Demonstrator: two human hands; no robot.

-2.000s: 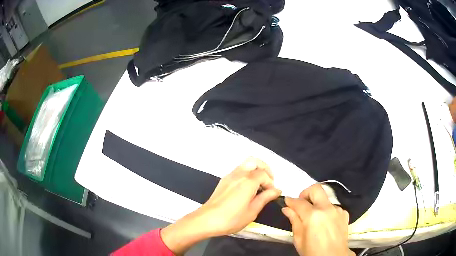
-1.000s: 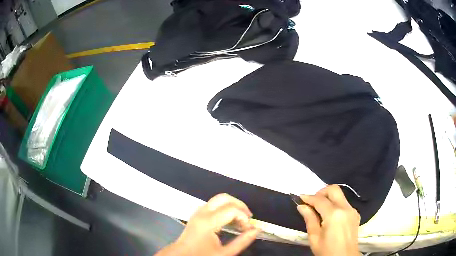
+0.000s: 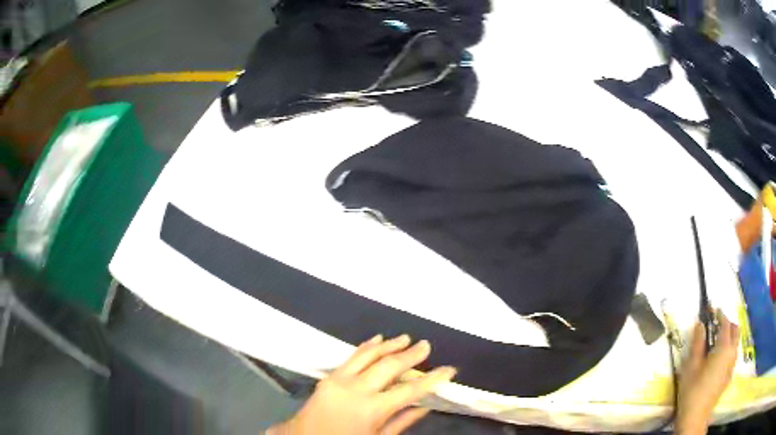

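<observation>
The black fabric bag point(image 3: 510, 212) lies on the white table. Its wide flat black strap point(image 3: 281, 280) runs along the front edge to the left. My left hand point(image 3: 374, 386) is palm down with fingers apart, its fingertips on the strap's lower edge. My right hand point(image 3: 708, 370) is at the lower end of a thin black stick tool point(image 3: 699, 259); small dark parts show between its fingers. Whether it grips the tool is unclear. A small dark block point(image 3: 647, 319) lies right of the bag. A short pale thread end point(image 3: 553, 319) shows near the strap's join.
More black bags with silvery zips point(image 3: 357, 68) lie at the back left. Loose black bags and straps point(image 3: 723, 93) lie at the back right. A blue and orange container point(image 3: 757, 280) stands at the right edge. A green bin point(image 3: 94, 195) is on the floor at left.
My right hand has left the strap and moved right to the stick tool. My left hand has opened and flattened by the strap. The view has shifted, showing more at right.
</observation>
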